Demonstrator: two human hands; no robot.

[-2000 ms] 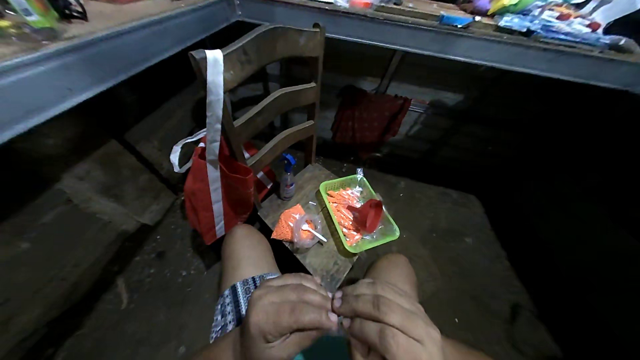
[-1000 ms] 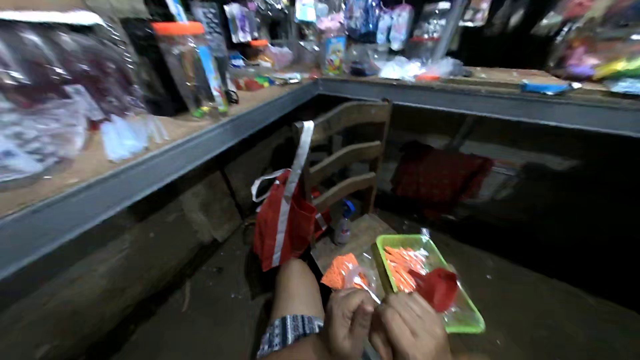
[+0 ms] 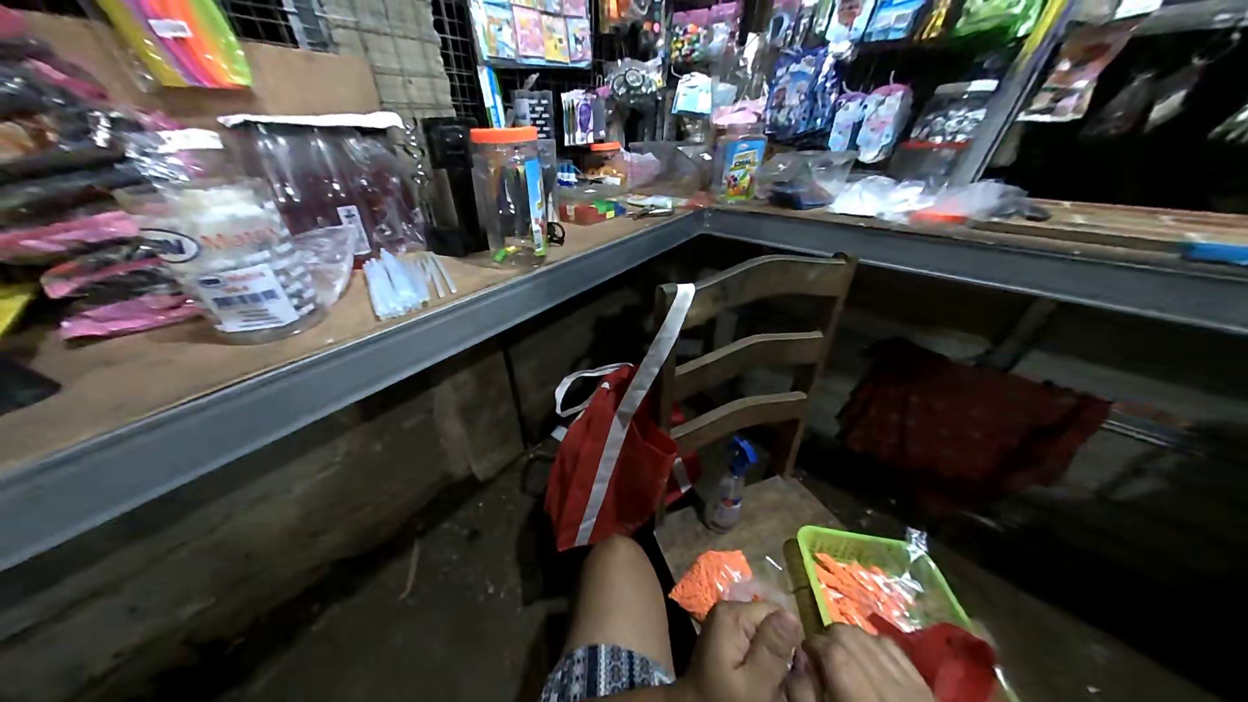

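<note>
My left hand [image 3: 746, 648] and my right hand [image 3: 863, 663] are together at the bottom of the view, fingers curled and nearly touching. Something small and clear, perhaps plastic, shows between them, mostly hidden by the fingers. Just beyond my left hand, a clear bag of orange pellets [image 3: 712, 582] lies on the wooden chair seat [image 3: 770, 522]. Right of it stands a green plastic basket [image 3: 807, 561] with slim orange-filled packets [image 3: 863, 590] inside. A red plastic funnel [image 3: 951, 658] lies over the basket's near part, beside my right hand. A spray bottle [image 3: 728, 492] with a blue head stands on the seat.
A red bag [image 3: 614, 458] with white straps hangs from the wooden chair back [image 3: 756, 351]. Steel-edged counters [image 3: 409, 361] meet in a corner, holding a clear jar with an orange lid [image 3: 507, 195], a plastic tub [image 3: 244, 263] and packaged goods. A red cloth [image 3: 965, 419] hangs under the right counter.
The view has swung up and left, bringing the left counter and hanging goods into sight. My hands stay close together; a white spoon seen on the orange bag earlier no longer shows there.
</note>
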